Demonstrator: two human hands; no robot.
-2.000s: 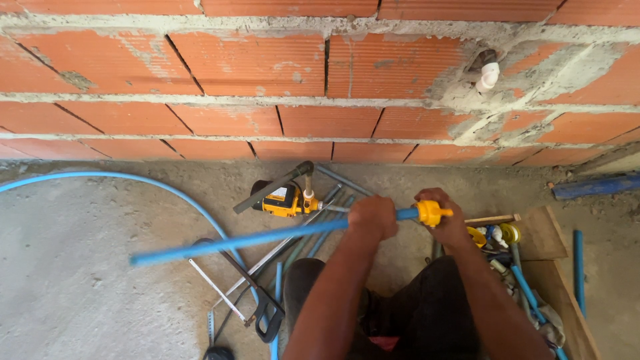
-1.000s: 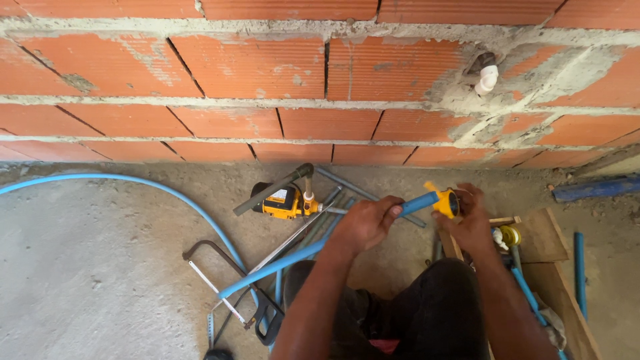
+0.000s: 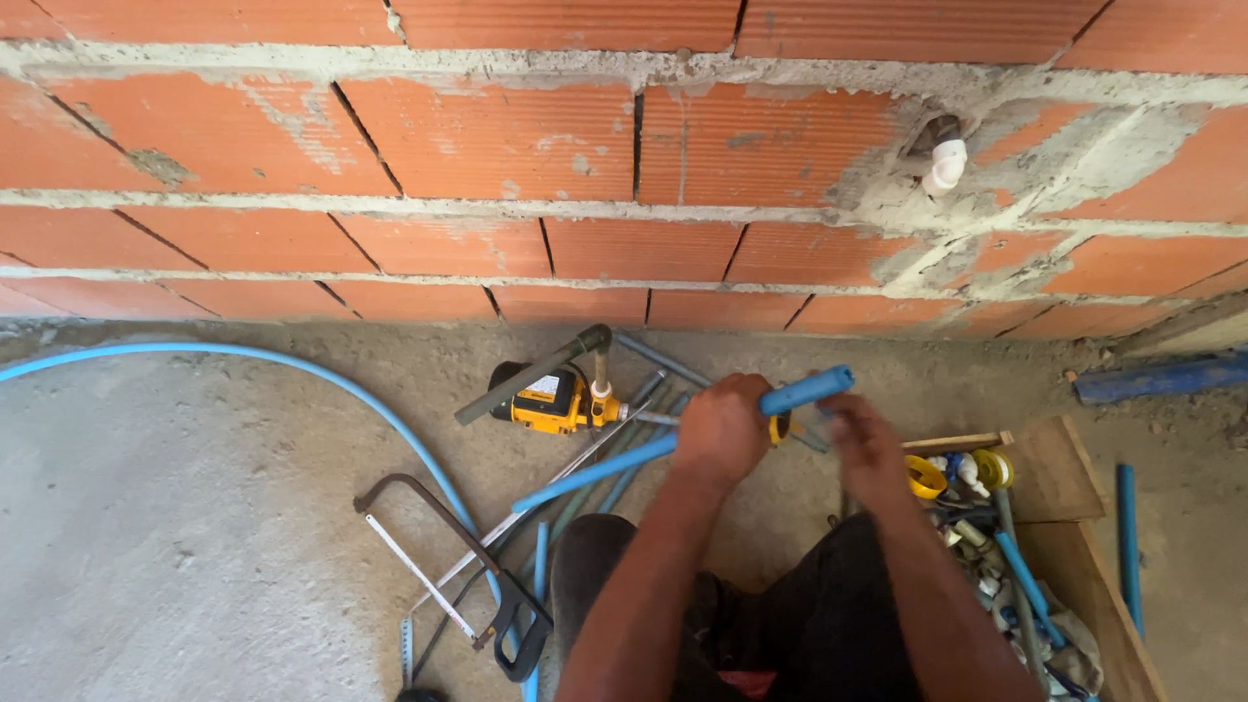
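My left hand (image 3: 723, 429) is closed around a blue plastic pipe (image 3: 595, 473), which slants from lower left to upper right. The pipe's end (image 3: 807, 390) sticks out past the fingers, its rim looking uneven. Just under that end, beside my left fingers, a yellow fitting (image 3: 780, 427) shows, partly hidden; whether those fingers hold it is unclear. Close to the pipe end is my right hand (image 3: 866, 444), blurred, with fingers bent; I cannot tell whether it touches the pipe or holds anything small.
A yellow and black electric water pump (image 3: 551, 402) with a grey pipe elbow stands near the brick wall (image 3: 507, 141). A hacksaw (image 3: 439, 556) and loose pipes lie at left. At right is a wooden box (image 3: 1097, 595) of fittings. A white elbow (image 3: 946, 166) juts from the wall.
The yellow fitting, on the pipe end in both earlier frames, is now off it and below it. The pipe end is bare. My left hand still grips the pipe.
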